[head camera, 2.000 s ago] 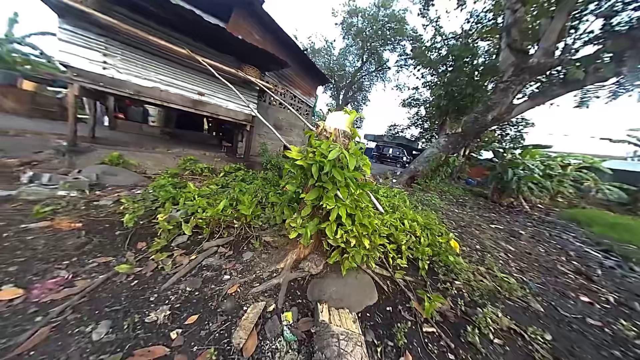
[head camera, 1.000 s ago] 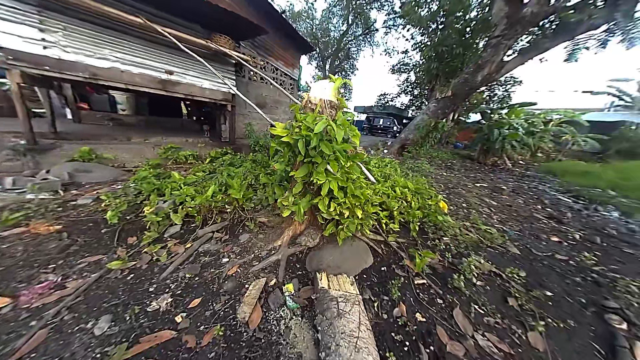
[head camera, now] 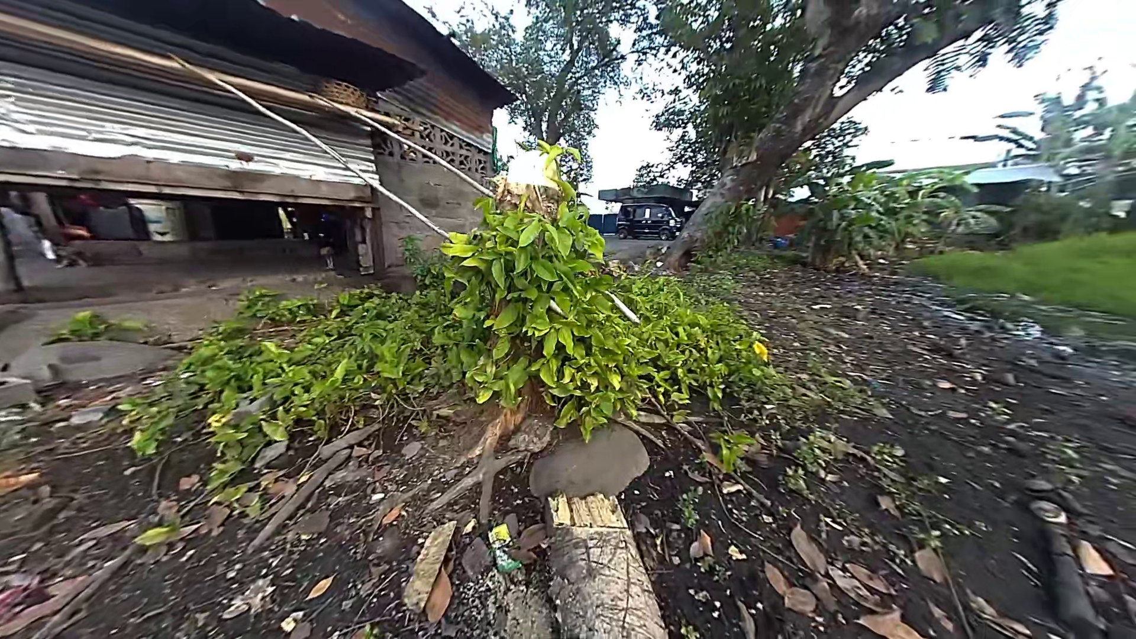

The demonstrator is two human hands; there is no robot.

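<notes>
Neither my left hand nor my right hand shows. A tree stump (head camera: 531, 193) with a pale cut top stands mid-view, wrapped in a leafy green vine (head camera: 541, 311) that spreads over the ground to both sides. Bare roots (head camera: 486, 457) run down from its base. A flat, rounded stone (head camera: 590, 463) lies in front of it, against the near, split end of a cut log (head camera: 605, 577) that reaches the bottom edge. Left of the log are a green and yellow wrapper (head camera: 503, 548) and a piece of wood or stone (head camera: 429, 566).
A raised house with corrugated metal siding (head camera: 177, 124) stands left, with long poles (head camera: 311, 142) slanting from it toward the stump. A leaning tree (head camera: 763, 160) and a dark van (head camera: 646, 221) are behind. Fallen leaves, stones (head camera: 89, 359) and a dark pipe or branch (head camera: 1061, 564) lie around.
The view has shifted, so more of the log shows at the bottom than two seconds ago. The stump, stone and log have not plainly moved.
</notes>
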